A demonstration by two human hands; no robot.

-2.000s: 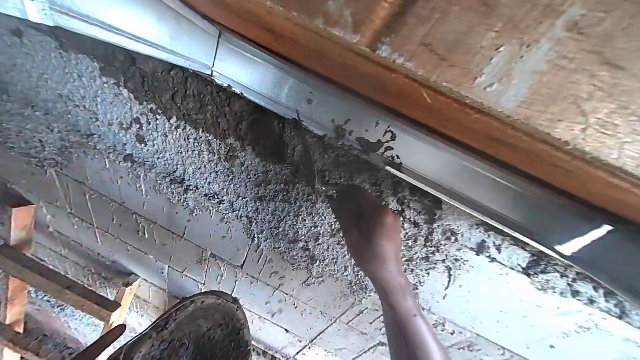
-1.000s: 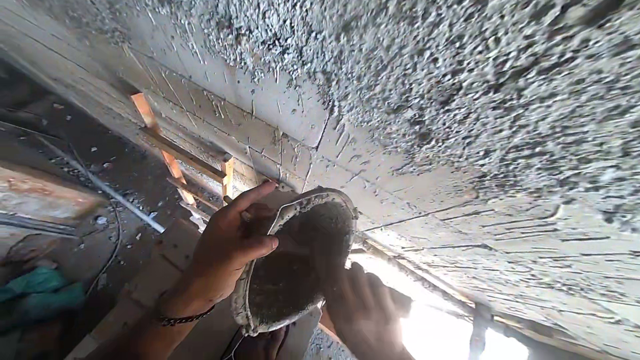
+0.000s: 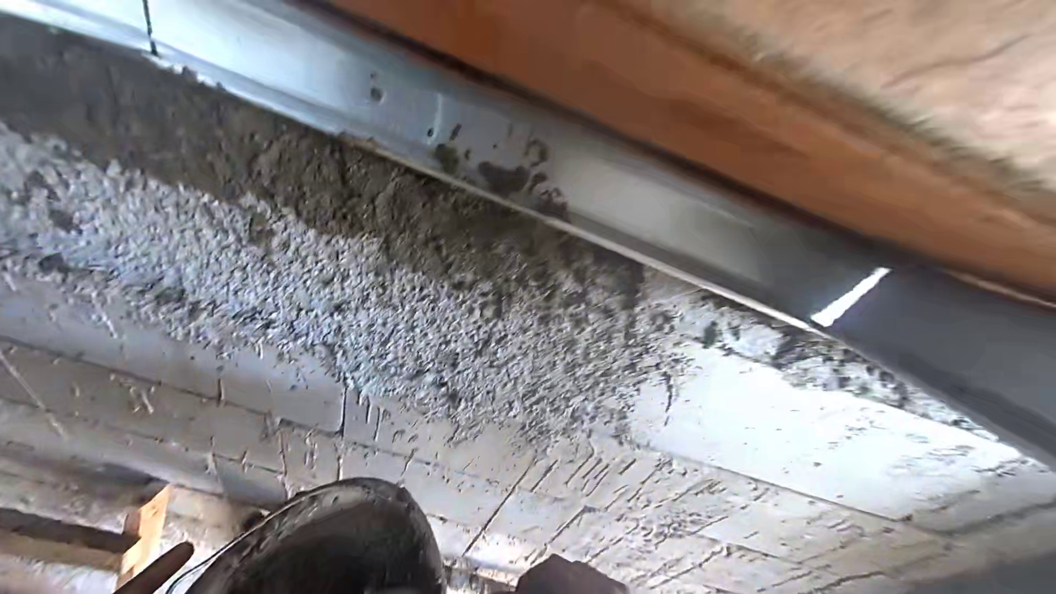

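Observation:
A dark, mortar-smeared bowl (image 3: 330,536) tilts up from the bottom edge. One finger of my left hand (image 3: 157,569) shows beside its left rim; the rest lies out of frame. A dark shape right of the bowl (image 3: 569,577) may be part of my right hand or a tool; it is too cut off to tell. Wet dark mortar (image 3: 346,190) runs in a band along the top of the block wall (image 3: 511,487), just under a metal profile (image 3: 594,190). Rough grey mortar (image 3: 396,322) covers the wall below that band.
A wooden ladder or frame (image 3: 144,532) stands at the lower left. Above the metal profile runs a reddish-brown wooden beam (image 3: 660,115), with a pale board (image 3: 932,58) over it. Mortar splashes (image 3: 503,177) mark the metal.
The view has swung from the bowl back up to the top of the wall. My right hand, at the wall two seconds ago, was by the bowl one second ago.

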